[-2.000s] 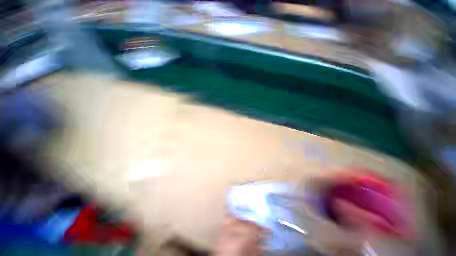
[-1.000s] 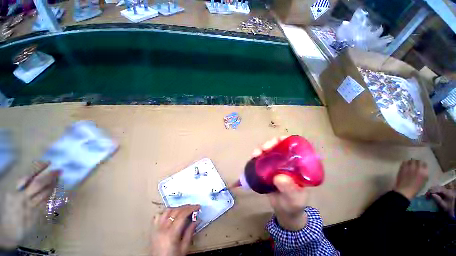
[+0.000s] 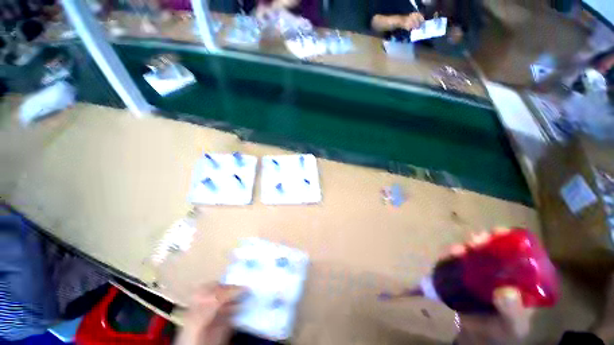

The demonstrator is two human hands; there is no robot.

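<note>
My right hand (image 3: 512, 313), at the lower right, is shut on a red-pink squeeze bottle (image 3: 528, 269) with a dark collar. Its thin nozzle points left, away from the nearest plate. My left hand (image 3: 212, 313), blurred at the bottom, has its fingers on the left edge of a white square plate (image 3: 269, 286) and appears to grip it. Small parts on this plate are blurred. Two more white plates, a left one (image 3: 223, 180) and a right one (image 3: 291, 179), lie side by side beyond it, each with several blue upright parts.
A green conveyor (image 3: 323, 108) crosses behind the bench, carrying a loaded white plate (image 3: 169, 79). Loose small parts (image 3: 394, 195) lie right of the paired plates. A carton (image 3: 572, 222) stands at right, a red object (image 3: 121, 323) at lower left. Another person's hand (image 3: 404, 22) shows beyond the belt.
The view has turned left, bringing the paired plates into sight. The bottle's nozzle has gone from beside a plate to well right of the nearest one. My left hand is now at a plate's left edge.
</note>
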